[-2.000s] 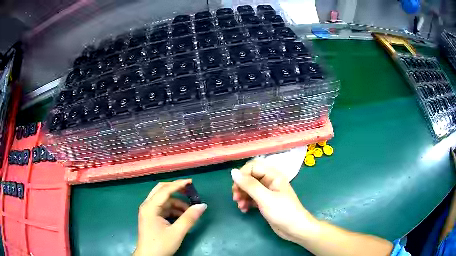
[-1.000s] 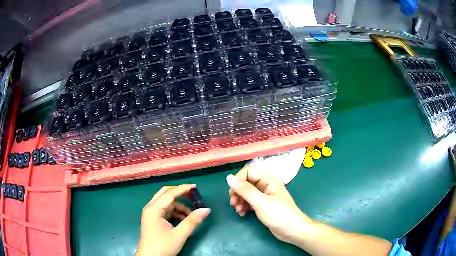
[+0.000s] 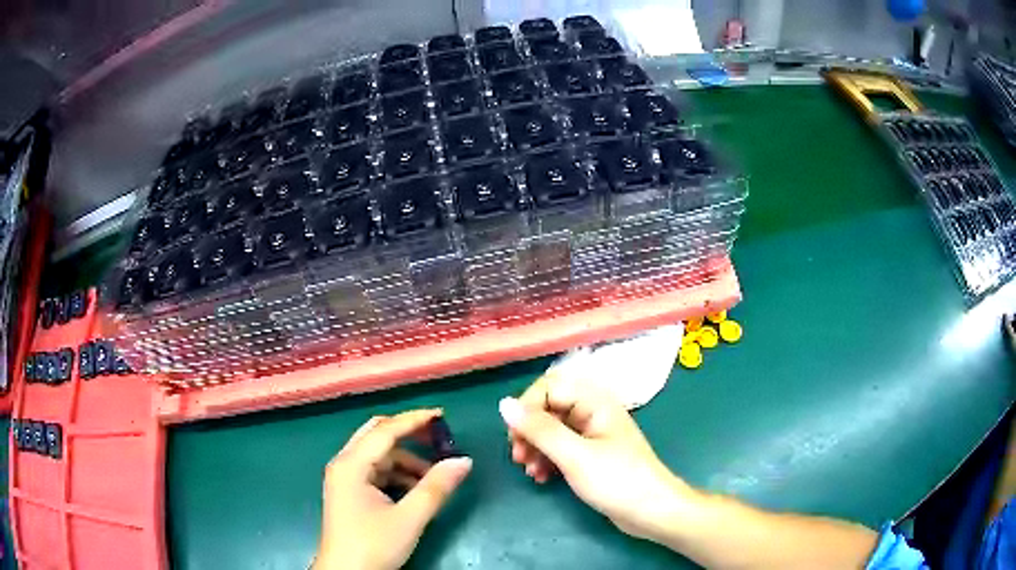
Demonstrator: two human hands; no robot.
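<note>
My left hand [image 3: 392,479] holds a small black device housing [image 3: 443,438] edge-on between thumb and forefinger, above the green mat. My right hand [image 3: 574,440] is just to its right, apart from the housing, with thumb and forefinger pinched together. A small white piece, perhaps cloth, shows at its fingertips [image 3: 511,412]. A white cloth [image 3: 635,367] lies on the mat behind my right hand.
A tall clear blister tray stack [image 3: 446,290] filled with black housings stands on a red-pink tray [image 3: 479,347]. Another red-pink tray [image 3: 106,473] with housings lies left. Yellow-orange pieces [image 3: 710,335] lie beside the cloth. A parts tray [image 3: 960,206] lies far right.
My left hand and the housing have shifted slightly to the right, closer to my right hand. The grips look the same.
</note>
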